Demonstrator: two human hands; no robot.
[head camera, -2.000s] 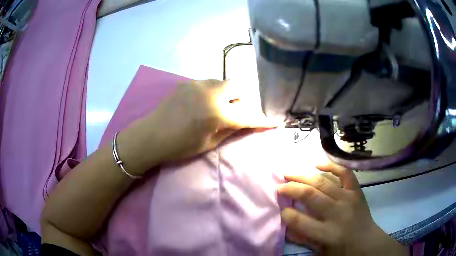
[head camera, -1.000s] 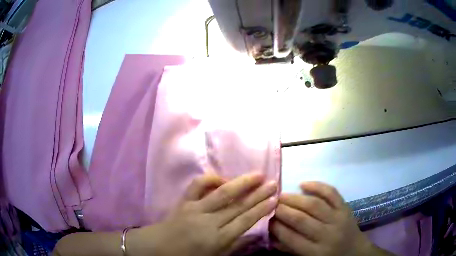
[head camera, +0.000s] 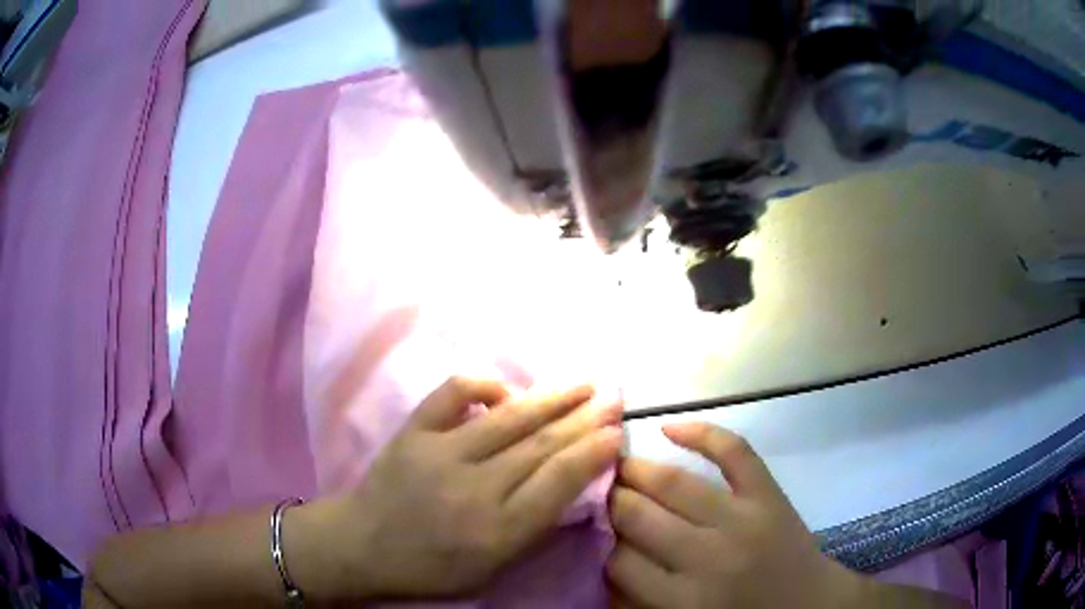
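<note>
A pink fabric panel (head camera: 256, 286) lies on the table with a paler pink piece (head camera: 357, 321) over it, washed out by bright light near the machine head (head camera: 512, 95). My left hand (head camera: 476, 488) lies flat on the cloth, its fingertips at the right-hand seam edge. My right hand (head camera: 714, 523) holds the same edge between its fingers, beside my left fingertips. The needle and the cloth under the head are lost in glare.
A stack of pink panels (head camera: 60, 274) lies along the left. The cream machine bed (head camera: 880, 274) is at the right. The table's curved front edge has a grey strip (head camera: 952, 506). Pink cloth (head camera: 940, 571) hangs below it.
My left hand has come back from near the needle and now presses the cloth beside my right hand. The cloth has shifted farther under the head, and the camera view has moved.
</note>
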